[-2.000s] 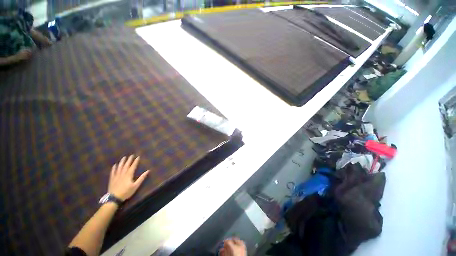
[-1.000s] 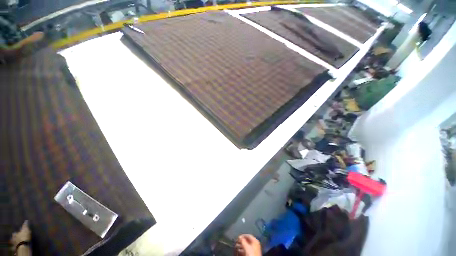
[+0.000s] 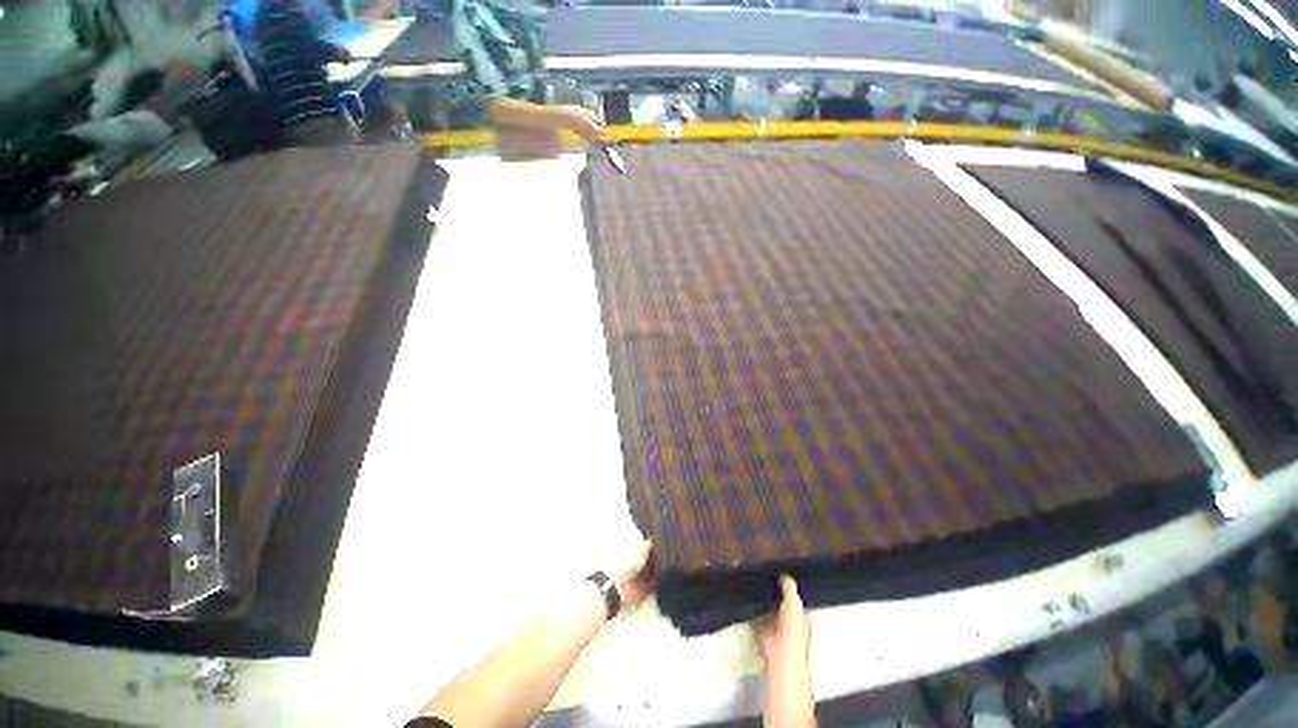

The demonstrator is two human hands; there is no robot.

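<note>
A thick checked fabric stack (image 3: pixel 868 341) lies on the table with its dark layered edge towards me. My left hand (image 3: pixel 635 575), with a wristwatch, holds its near left corner; the fingers are partly hidden at the side. My right hand (image 3: pixel 784 623) grips the near edge just right of that corner, thumb up against the layers, other fingers mostly hidden. A second checked stack (image 3: pixel 157 313) lies to the left, with a silvery metal block (image 3: pixel 197 533) near its near right corner.
A strip of white table (image 3: pixel 470 356) runs between the stacks. Across the table, a person's hand (image 3: pixel 570 120) is at the far left corner of the right stack, by small scissors (image 3: pixel 615 159). A thinner dark cloth pile (image 3: pixel 1139 270) lies at the right.
The view has swung right and now faces the stack that was farther along. My left hand has left the first stack, and both hands are now at the second stack's near corner.
</note>
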